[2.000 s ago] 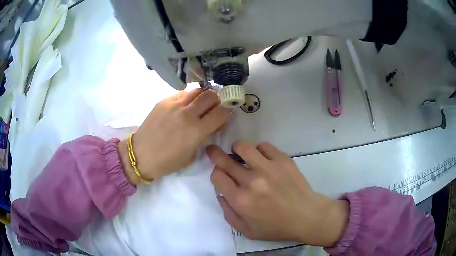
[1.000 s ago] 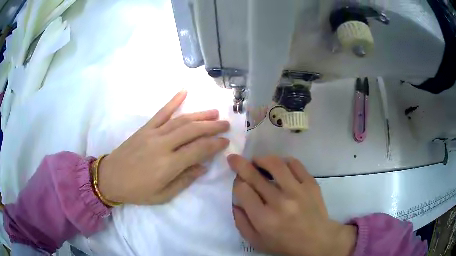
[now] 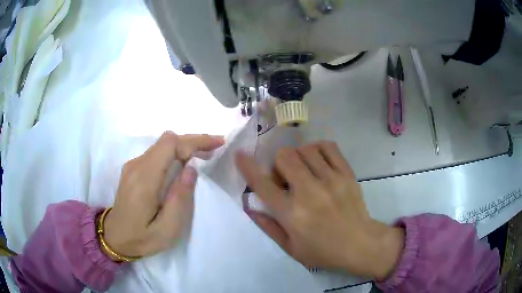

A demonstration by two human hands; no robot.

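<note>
White fabric panel covers the left of the table and runs up to the presser foot and needle. Its right edge is lifted and folded over in front of the foot. My left hand pinches the fabric between thumb and fingers at this fold. My right hand is at the fabric's right edge, its index finger touching the turned part and slightly blurred. A small dark object shows between its fingers, mostly hidden. The sewing machine head is above.
Pink thread snips and a thin pale pointed rod lie on the machine bed at right. A black handle loop shows behind the head. Cream strips lie at the left edge. A ruler scale runs along the front right.
My left hand has gone from lying flat on the fabric to pinching it. The fabric's right edge is now lifted and folded. The view has shifted, so the machine head sits differently.
</note>
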